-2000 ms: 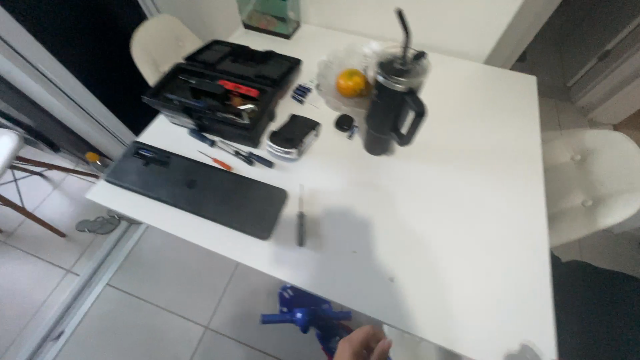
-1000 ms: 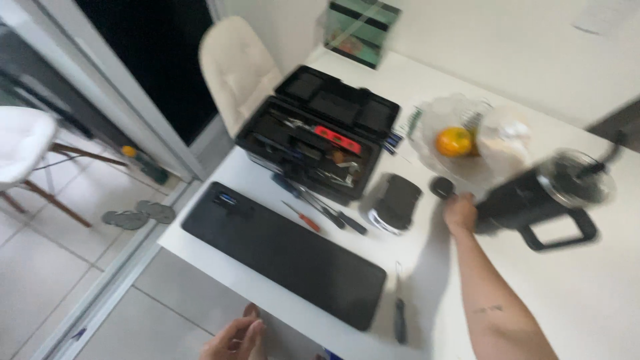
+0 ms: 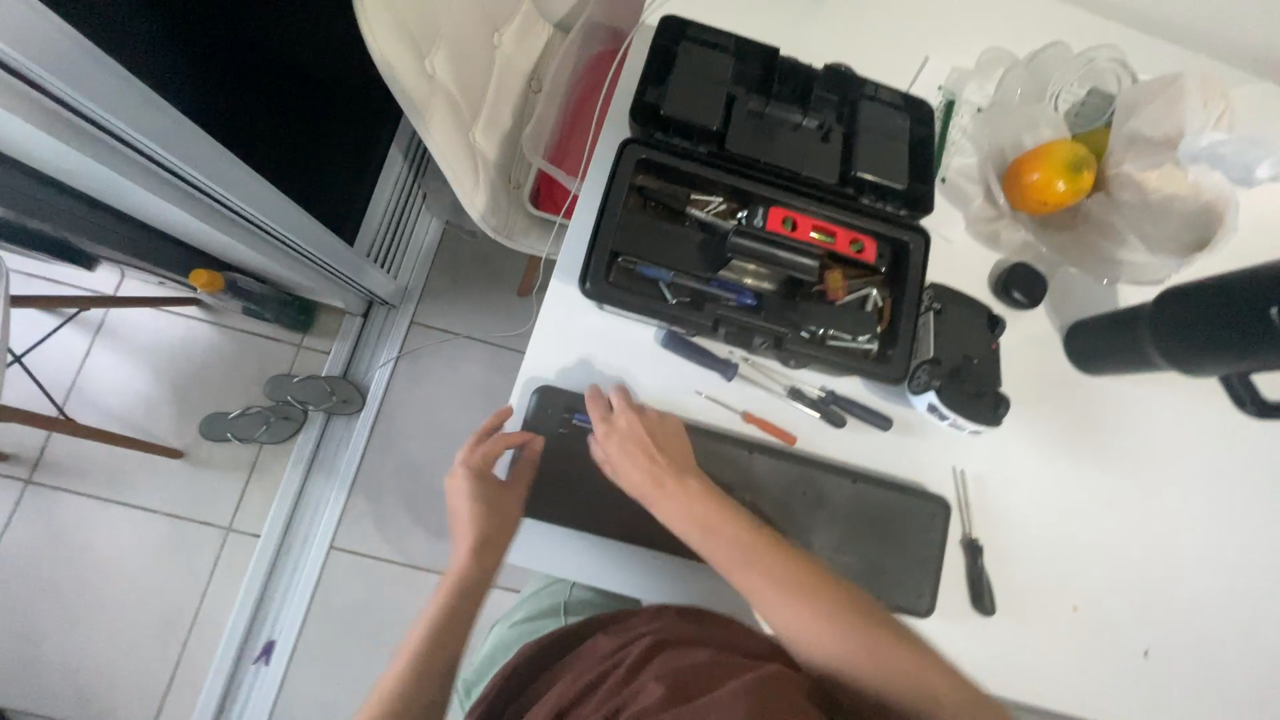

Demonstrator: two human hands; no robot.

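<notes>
A long black plastic panel lies along the table's near edge. My left hand is at its left end, thumb and fingers by the panel's edge; whether it grips the panel cannot be made out. My right hand rests on the panel's upper left part, fingertips beside a small blue item; its hold is unclear. Just beyond lie an orange-handled screwdriver and several dark-handled screwdrivers. Another black-handled screwdriver lies right of the panel.
An open black toolbox with a red spirit level stands behind the screwdrivers. Right of it are an upturned toy car, a round black item, a bowl with orange fruit and a black tumbler. A padded chair stands behind left.
My right hand has moved left from beside the round black item and tumbler to the panel. My left hand has come up from below the table edge to the panel's left end. The view has shifted.
</notes>
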